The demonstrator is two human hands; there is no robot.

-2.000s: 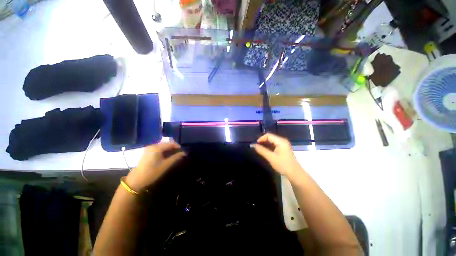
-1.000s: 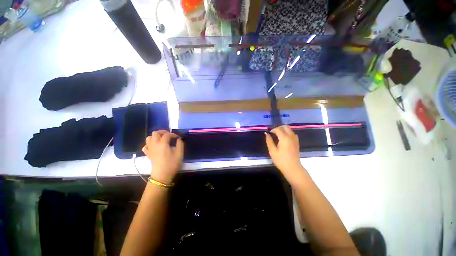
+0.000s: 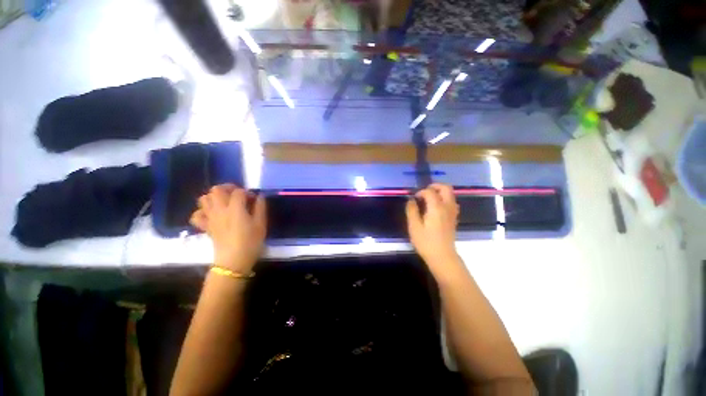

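Note:
The clear bluish sewing template (image 3: 341,174) lies in front of me, with a brown strip, a pink line and white glare streaks. A long black fabric piece (image 3: 333,216) lies along its near edge. My left hand (image 3: 234,220) rests on the fabric's left end, beside the navy pad, fingers bent downward. My right hand (image 3: 435,216) rests on the fabric right of the middle, fingers bent. Both hands press from above; I cannot tell whether the fingertips pinch the fabric.
Two dark fabric stacks (image 3: 108,114) lie at left. A dark slab (image 3: 187,182) sits on a navy pad (image 3: 231,158). A dark tumbler (image 3: 197,35) stands at upper left. A small dark tool (image 3: 617,210), red packet (image 3: 654,182), brown cloth (image 3: 628,102) and part of a fan (image 3: 694,162) are at right.
Since the first frame, the fabric has gone from the near edge and lap onto the template. My left hand has moved up and left onto its end; my right hand has moved slightly up.

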